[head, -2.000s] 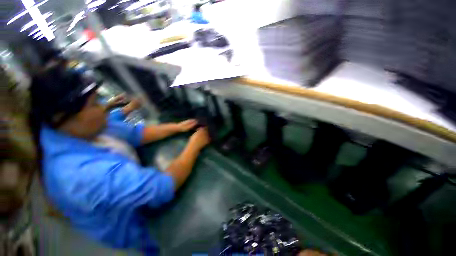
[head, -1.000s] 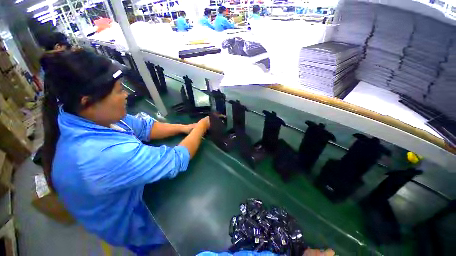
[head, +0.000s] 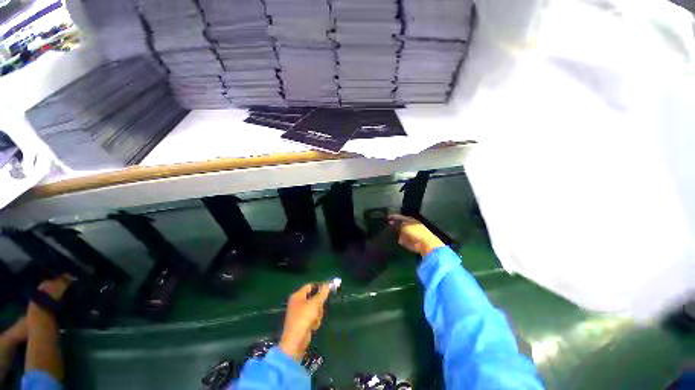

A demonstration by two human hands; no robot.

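Note:
My left hand (head: 305,316) is above the green belt, its fingers closed on a small bagged accessory (head: 334,285) with a bright, shiny tip. My right hand (head: 417,234) reaches to the row of open black boxes (head: 339,217), its fingertips at a dark piece; whether it grips it is unclear. The boxes stand along the far side with upright flaps. A heap of shiny bagged accessories (head: 219,373) lies near me, partly hidden by my left sleeve. More bagged accessories (head: 375,381) show at the bottom edge.
A shelf with a yellow-brown edge (head: 228,164) runs above the boxes, bearing tall grey-black stacks (head: 305,53) and loose dark sheets (head: 324,129). A large white sheet (head: 579,167) hangs over it at the right. Another person's hand (head: 55,289) is among boxes at the left.
The view has turned right along the line. Both my hands are now in full view, the left with an accessory, the right at the boxes. The neighbouring person shows only by arms at the left.

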